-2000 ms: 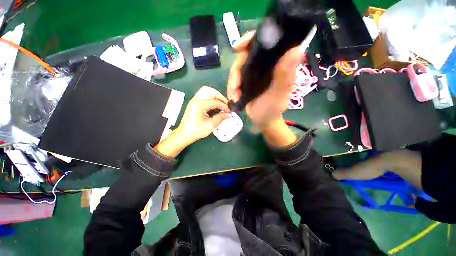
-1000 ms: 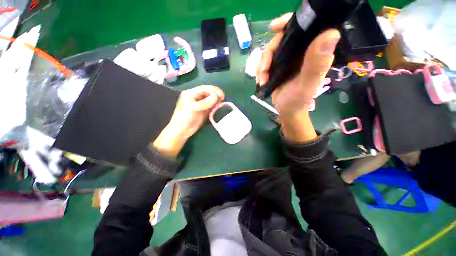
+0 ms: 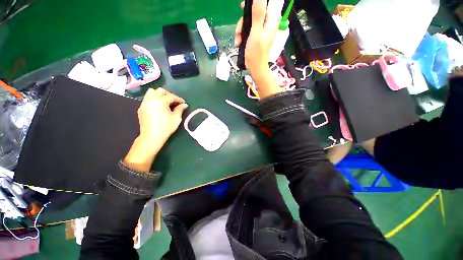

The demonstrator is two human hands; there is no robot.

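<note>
A white device housing with a pink loop handle lies flat on the green bench, its loop toward the upper left. My left hand is just left of it, not touching it, with bent fingers; whether something tiny is between the fingertips cannot be told. My right hand is at the back of the bench around the black electric screwdriver, which is upright and partly hidden by the hand. A white bottle with a green spout shows just right of that hand.
Black sheets lie left and right. An open pink housing with a green board, a black rectangular device, a small white bottle, a pale pen-like tool and pink trim frames lie around. A person's dark sleeve is at right.
My right hand has moved the screwdriver away from the housing toward the back of the bench. My left hand has come off the housing, which now lies flat. The view has shifted.
</note>
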